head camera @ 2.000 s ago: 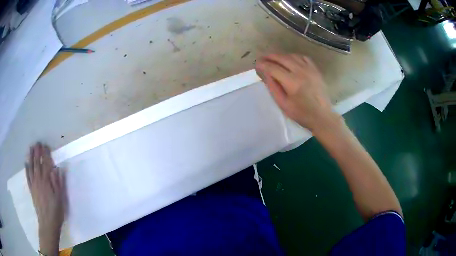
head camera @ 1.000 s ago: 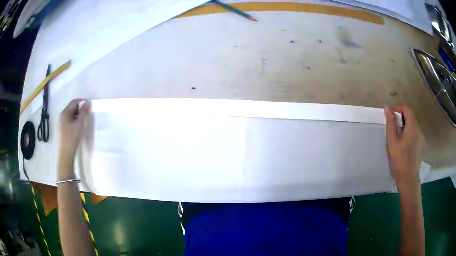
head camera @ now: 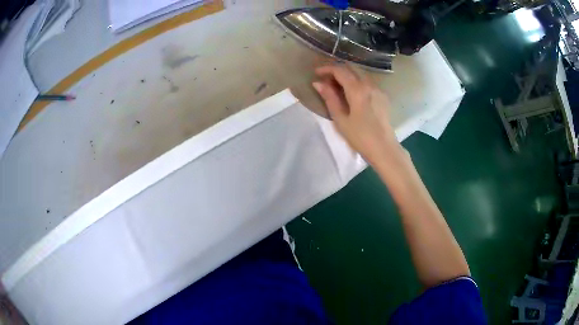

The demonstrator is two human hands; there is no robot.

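Observation:
The white garment panel (head camera: 190, 197) lies along the table's near edge. A narrow folded band (head camera: 159, 159) runs along its far long edge, from the lower left to a corner beside my right hand. My right hand (head camera: 355, 108) is just past the panel's right end, fingers bent and apart, holding nothing; its wrist is over the panel's near corner. Only a sliver of my left hand (head camera: 6, 312) shows at the lower left rim, by the panel's left end; its grip is cut off. The steam iron (head camera: 343, 35) rests beyond my right hand.
The stained pale table (head camera: 209, 82) has a tan band (head camera: 120, 47) across its far side. A pencil (head camera: 56, 98) lies at the left by white sheets (head camera: 13, 89). More sheets (head camera: 143, 11) lie at the far edge. Green floor and a metal stand (head camera: 527, 117) are at the right.
The view has swung right, bringing the whole iron in and taking the shears and tape roll out. My right hand has let go of the band's right end.

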